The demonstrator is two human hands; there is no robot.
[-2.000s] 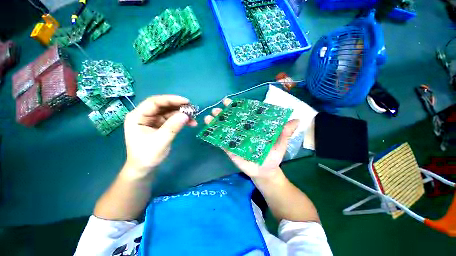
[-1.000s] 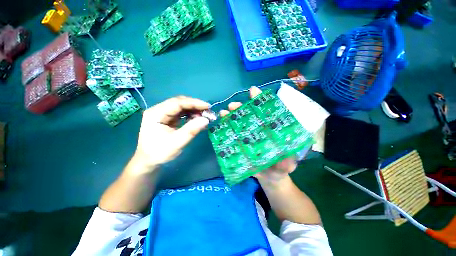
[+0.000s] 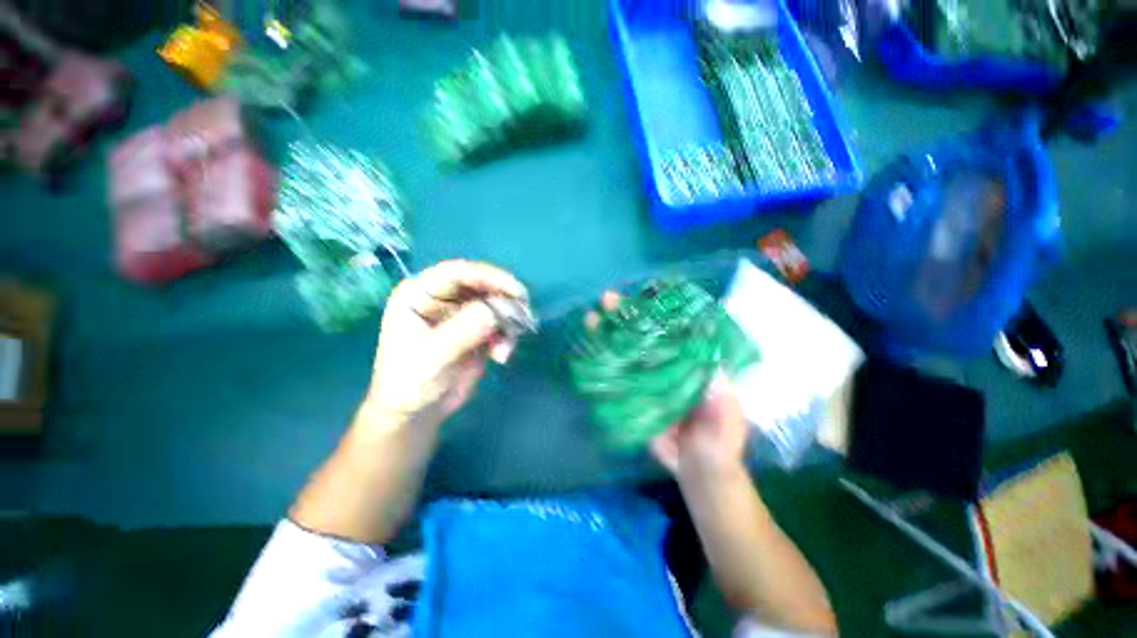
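Note:
The view is blurred. My right hand holds a green PCB panel by its near right edge, with fingertips showing at its far left edge. My left hand pinches a small silver-brown piece between thumb and fingers, to the left of the panel and apart from it. What the small piece is cannot be told. The face of the panel is too smeared to make out its parts.
A fanned PCB stack, a loose PCB pile and pink-red wrapped packs lie beyond my left hand. A blue tray holds boards. A white packet, black pad and blue fan are on the right.
The whole scene has shifted right and down in the view. The panel has tilted and blurred in my right hand. A wider gap shows between it and my left hand.

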